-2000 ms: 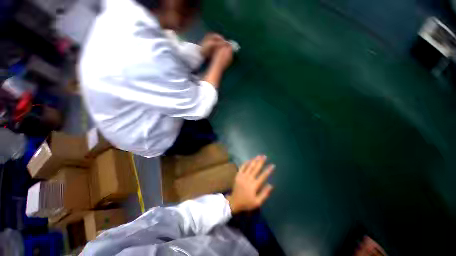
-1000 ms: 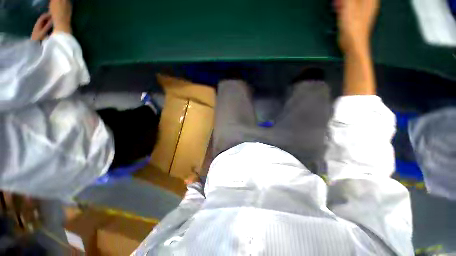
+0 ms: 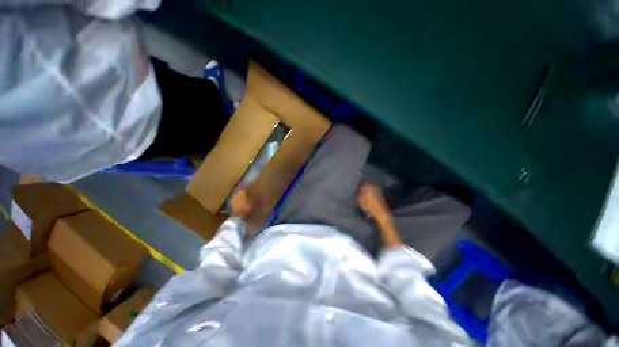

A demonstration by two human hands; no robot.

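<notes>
An open-flapped brown carton [image 3: 234, 152] stands low at my left side, beside my legs. Its two long top flaps are slightly parted, and something pale and shiny shows in the narrow gap; I cannot tell what it is. My left hand [image 3: 242, 203] is at the near end of the gap, its fingers curled on the edge of a flap. My right hand [image 3: 372, 202] is over my grey-trousered lap, away from the carton. It is blurred and its fingers look bent; nothing clear shows in it.
The green bench [image 3: 434, 88] runs along the upper right, with thin tweezers [image 3: 538, 95] and a white sheet [image 3: 609, 220] on it. A person in a white coat [image 3: 74, 88] sits at left. Several cartons [image 3: 95, 254] stand lower left. A blue stool [image 3: 468, 278] is at lower right.
The view has turned. My right hand has come off the bench to my lap. The carton flaps, closed together before, are now parted at my left hand.
</notes>
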